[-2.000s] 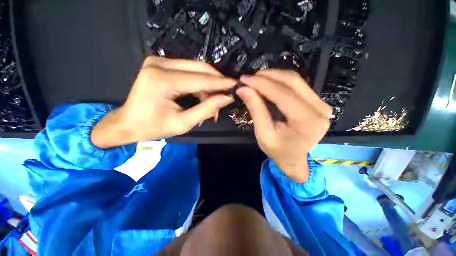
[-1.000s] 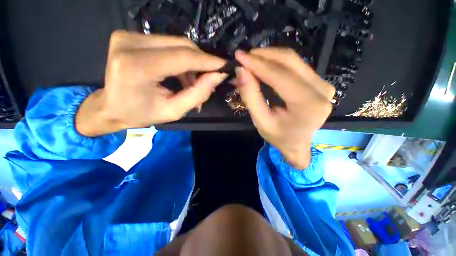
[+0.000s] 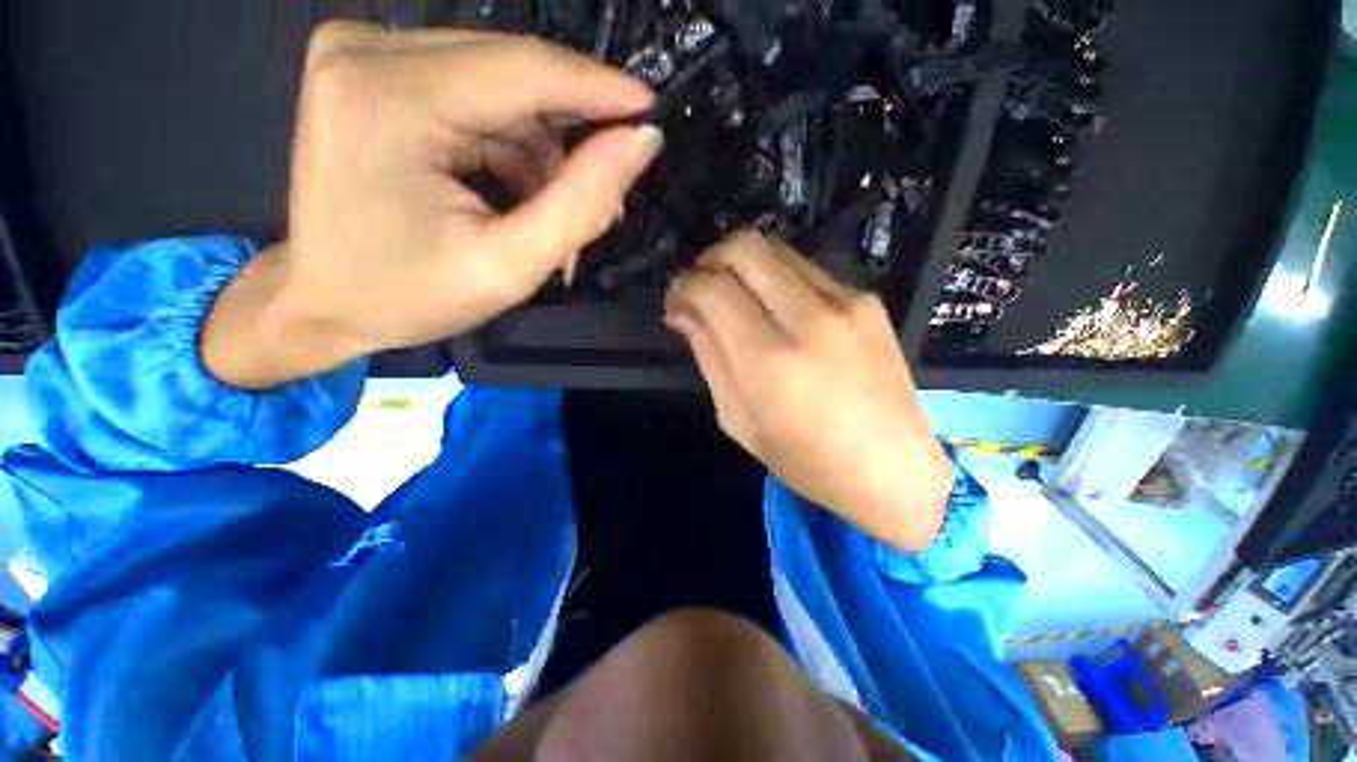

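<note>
My left hand (image 3: 447, 186), bare, is over the left side of the middle tray (image 3: 558, 340). Its thumb and forefinger are pinched on a dark part that barely stands out against the black parts behind. My right hand (image 3: 811, 372), bare, is at the tray's near edge, with its fingers bent together and pointing down. Its fingertips are partly hidden, and whether they hold anything cannot be told. Glossy black plastic parts (image 3: 796, 149) lie jumbled in the middle tray beyond both hands. The small brass pile there is not visible now.
The right tray (image 3: 1191, 179) has a band of black parts (image 3: 997, 261) along its left side and a gold heap of brass parts (image 3: 1119, 328) in its near corner. The left tray (image 3: 149, 134) lies beyond my left forearm. Green bench top (image 3: 1280, 350) shows at the right.
My hands have moved apart. My right hand has left the left fingertips and come down to the near edge, over the small brass pile's place. My left hand appears higher in view.
</note>
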